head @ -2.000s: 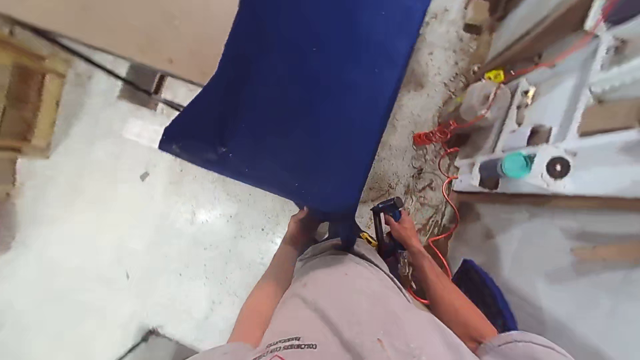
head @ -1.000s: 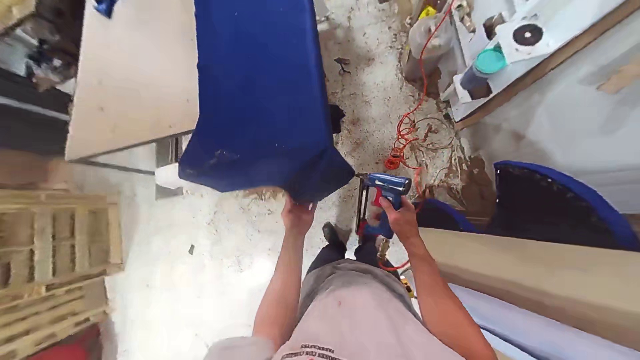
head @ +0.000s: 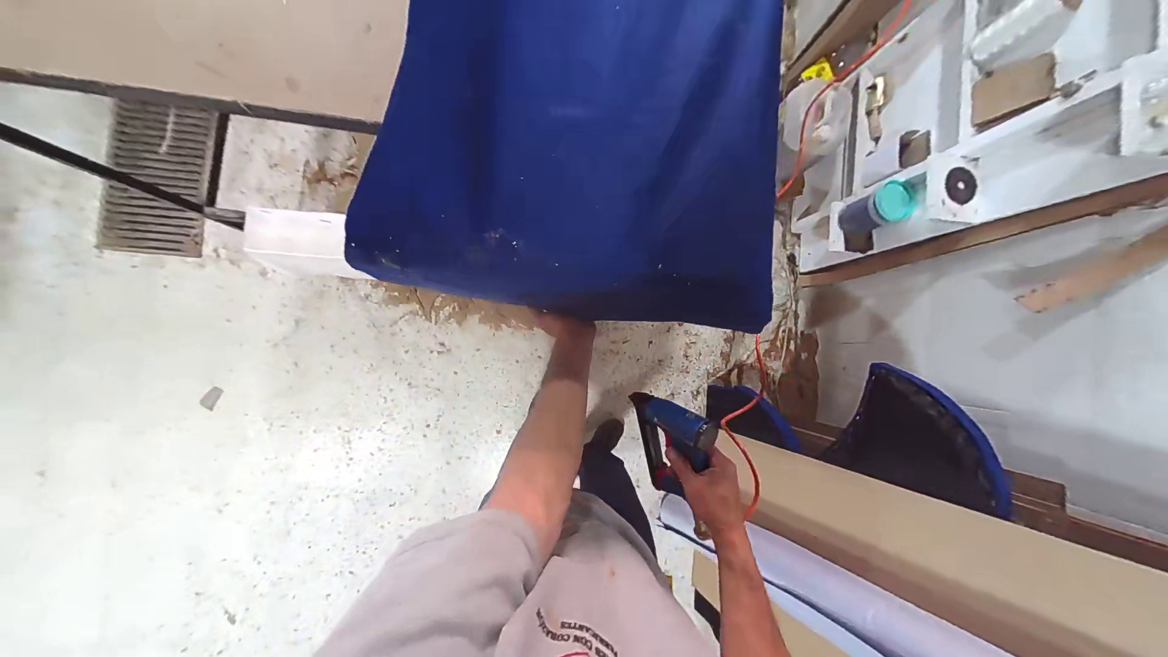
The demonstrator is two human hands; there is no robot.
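Blue fabric (head: 566, 164) covers a wide piece at the top centre and hangs down to a lower edge. My left hand (head: 568, 324) reaches to that edge near its middle; its fingers are hidden under the fabric, so its grip cannot be told. Lower right, my right hand (head: 707, 474) holds a blue pneumatic stapler (head: 680, 424) by its handle, its nose pointing up and left, apart from the fabric. An orange air hose (head: 750, 456) runs up past the stapler toward the shelves.
A pale board (head: 210, 55) lies at upper left above a floor grate (head: 160, 178). White shelving (head: 1031, 137) on the right holds a teal-lidded container (head: 892, 201). Curved dark pieces with blue edging (head: 926, 443) stand behind a long beige board (head: 912, 538) and a white roll (head: 812, 593).
The stapler was at the fabric's lower right corner one second ago and is now away from it. My left hand remains at the lower edge. The view has shifted.
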